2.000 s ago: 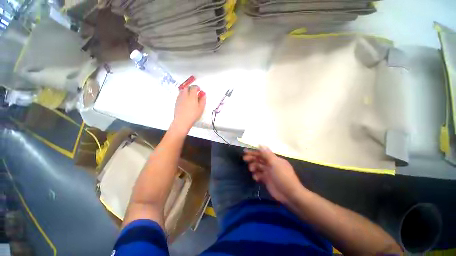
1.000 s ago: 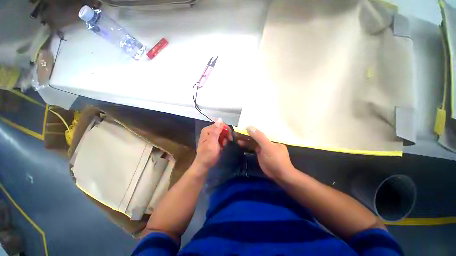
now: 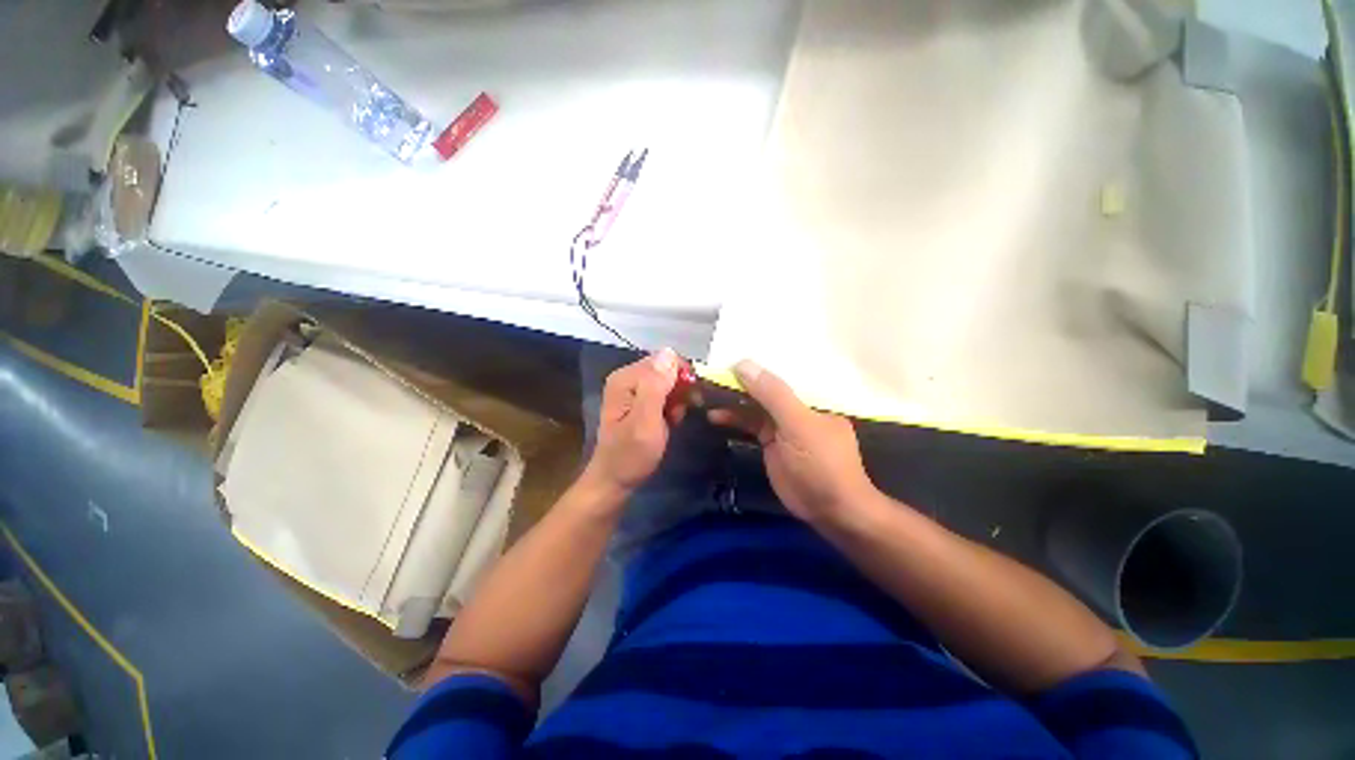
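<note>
A beige bag body (image 3: 951, 223) lies flat on the white table, its yellow-edged side along the table's front edge. My left hand (image 3: 642, 423) is shut on a small red lighter (image 3: 684, 376), mostly hidden by the fingers, close to the bag's near left corner. My right hand (image 3: 803, 443) grips that corner, thumb on top of the yellow edge and fingers underneath. Pink-handled thread snips (image 3: 614, 205) lie on the table, points away from me, with a dark cord trailing to the front edge.
A clear water bottle (image 3: 339, 86) lies at the back left, with a second red lighter (image 3: 465, 126) at its base. A carton of beige bag bodies (image 3: 349, 483) stands on the floor at left. A grey round tube or bin (image 3: 1178, 579) is below the table at right.
My left hand has come from the table to the bag's corner with a red lighter. My right hand has taken hold of the corner. Over the last second both hands stay almost still.
</note>
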